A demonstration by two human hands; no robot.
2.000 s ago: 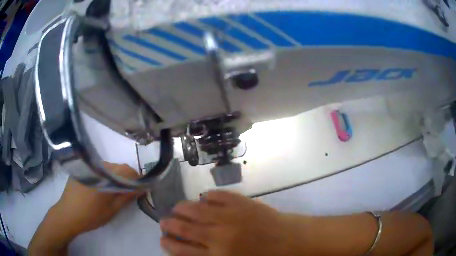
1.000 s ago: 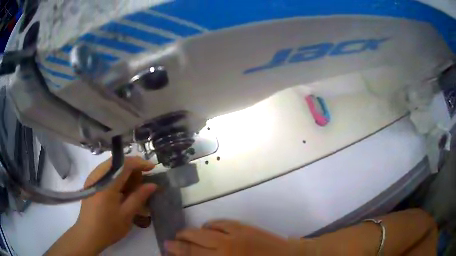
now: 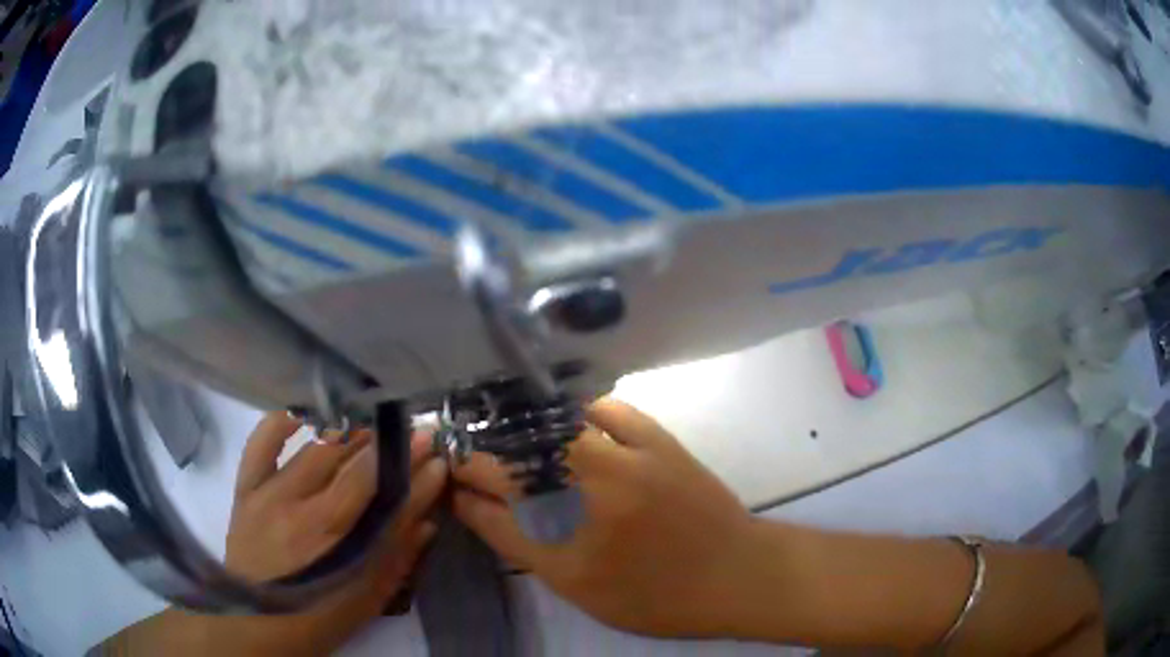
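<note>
A grey fabric strip [image 3: 465, 597] hangs down from under the head of the white sewing machine [image 3: 423, 315] towards the front edge. My left hand [image 3: 336, 513] is on its left side near the stitching point, partly behind the looped metal guard [image 3: 67, 372]. My right hand [image 3: 629, 513] is on its right side, fingers at the strip's upper end, partly behind the thread tension assembly [image 3: 533, 443]. Both hands hold the strip between them. The needle, the presser foot and the strip's upper end are hidden by the machine head and my fingers.
Pink-and-blue thread snips [image 3: 853, 359] lie on the pale machine bed [image 3: 757, 430], right of my right hand. White scrap cloth [image 3: 1106, 398] hangs at the machine's right end. Grey cut pieces [image 3: 39, 443] lie at the far left, behind the metal guard.
My right hand has moved up from the strip's lower part to the stitching point. My left hand is beside it, fingers closer to the needle area. The camera view has shifted.
</note>
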